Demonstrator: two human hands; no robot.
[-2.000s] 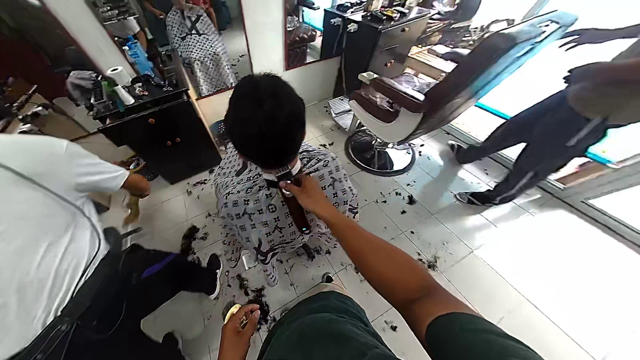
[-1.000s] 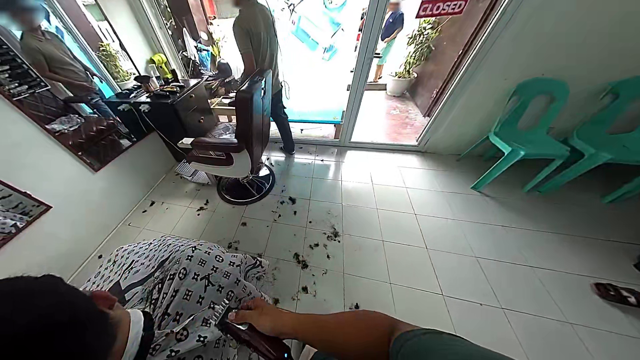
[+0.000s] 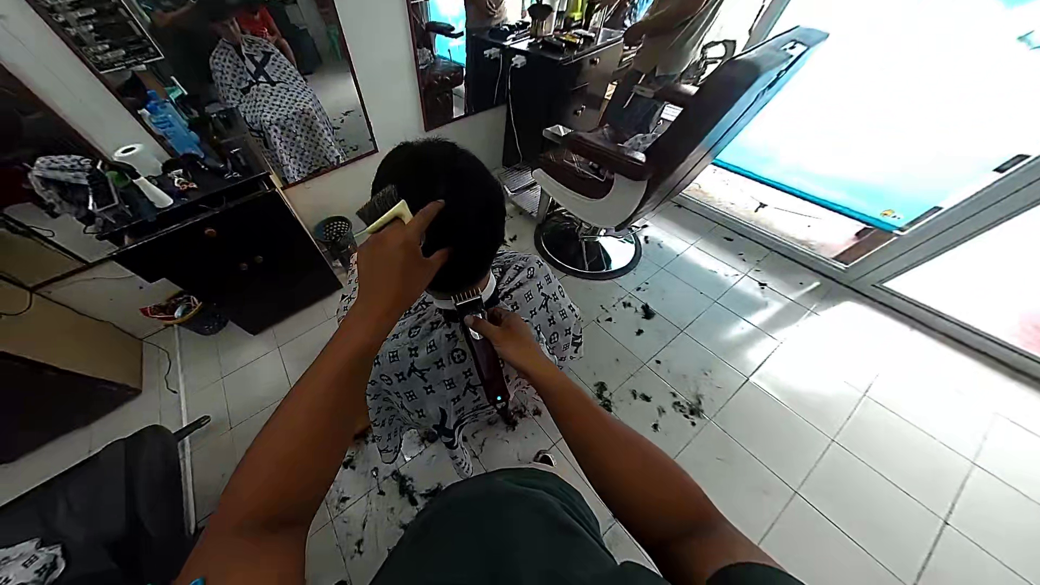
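A seated person's dark-haired head (image 3: 443, 211) is before me, seen from behind, above a patterned white-and-black barber cape (image 3: 422, 357) with a white strip at the neck. My left hand (image 3: 398, 260) holds a pale-handled brush (image 3: 388, 213) with dark bristles, its fingertips at the left side of the head. My right hand (image 3: 512, 341) grips a dark red hair clipper (image 3: 486, 361) with a comb guard on its blade. The guard is at the nape, just by the neck strip. A small light shows near the clipper's lower end.
An empty barber chair (image 3: 650, 146) stands to the right. A black cabinet (image 3: 236, 260) is at the left, with a mirror (image 3: 357, 106) above. Cut hair lies on the tiled floor (image 3: 731, 406). A black chair (image 3: 106, 496) is at lower left. Another person (image 3: 670, 41) stands behind the barber chair.
My view has swung back from the door and green chairs. My left hand, low by my leg two seconds ago, is now up at the head. The clipper has come back to the nape.
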